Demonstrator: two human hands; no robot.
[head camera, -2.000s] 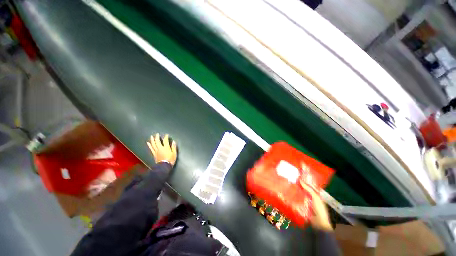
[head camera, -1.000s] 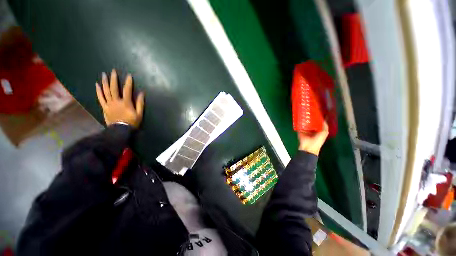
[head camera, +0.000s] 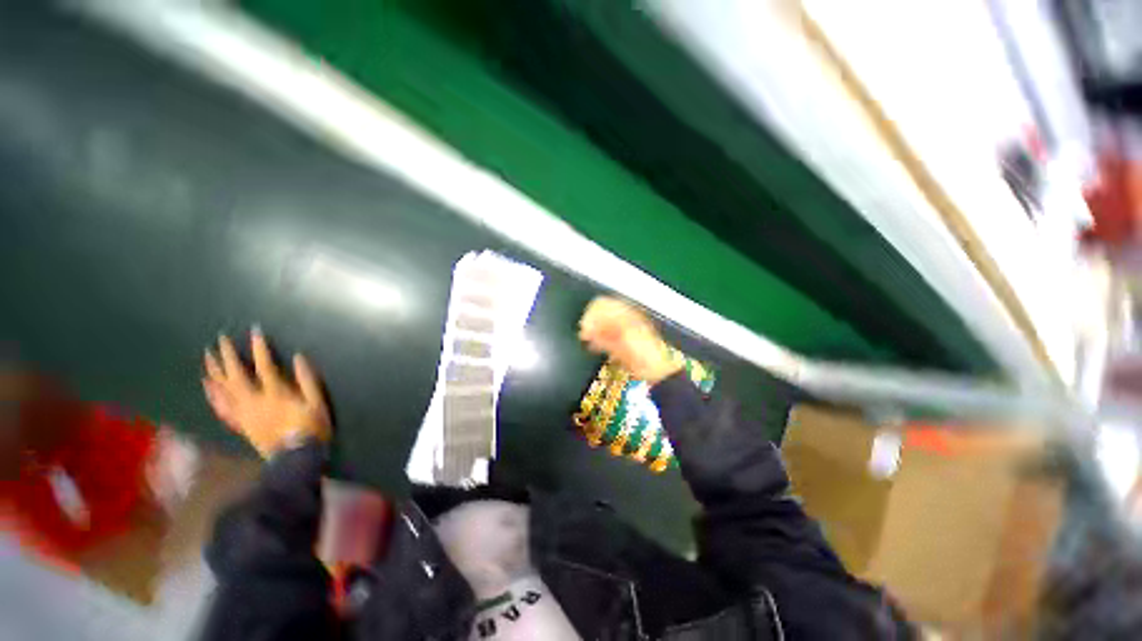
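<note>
A green circuit board panel with gold stripes (head camera: 626, 420) lies on the dark green bench (head camera: 376, 363). My right hand (head camera: 630, 338) is over its far edge, blurred, with the fingers curled and nothing visible in them. My right hand and sleeve hide part of the panel. White label sheets with a column of grey rectangles (head camera: 472, 376) lie left of the panel, slightly fanned. My left hand (head camera: 266, 398) is at the bench's near left side, empty, with its fingers spread.
A brown carton with red bags (head camera: 82, 488) is at the lower left, beyond the bench edge. Another brown carton (head camera: 952, 513) is at the lower right. A white divider strip (head camera: 501, 213) and green belt (head camera: 539, 175) run behind the bench. A white shelf (head camera: 877, 150) is beyond.
The red bag that covered the panel was lifted off to the far side in my right hand. It is now out of that hand, which is back over the panel. The view has turned.
</note>
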